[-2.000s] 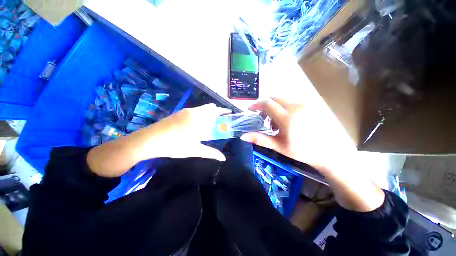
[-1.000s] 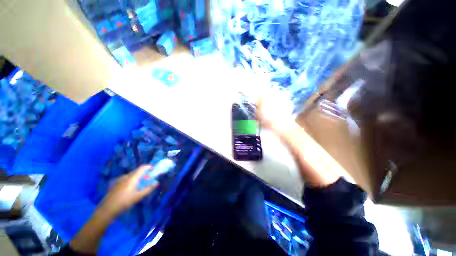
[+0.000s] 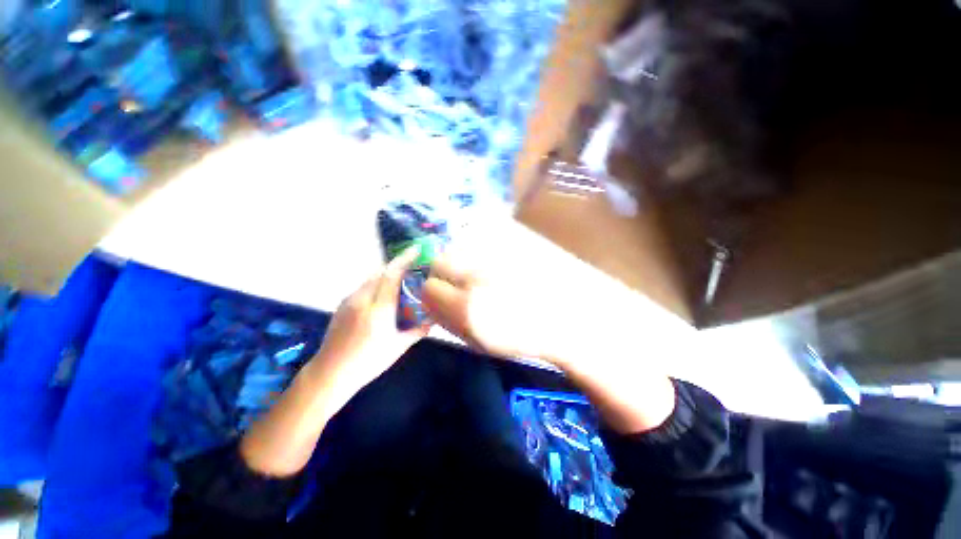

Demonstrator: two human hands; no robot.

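Observation:
My left hand (image 3: 353,335) and my right hand (image 3: 504,314) are close together over the table's front edge, fingertips nearly meeting. A small dark and pale shape shows between the fingers; blur and glare hide whether it is a held item or part of the phone. The smartphone (image 3: 398,225), with a green picture, lies on the white tabletop (image 3: 263,216) just behind the fingertips, partly covered by them. The pale coiled cable pile (image 3: 448,90) is at the back of the table.
A carton of blue packs (image 3: 158,79) is at upper left. A blue tote (image 3: 116,390) holding packs (image 3: 237,368) stands at lower left, with another beyond it. A large brown carton (image 3: 801,253) with clear plastic is at right. A blue basket (image 3: 564,442) is beside my lap.
My left hand has moved from above the tote, where it held a pack, to the table. My right hand has come back from near the cable pile. The view has shifted.

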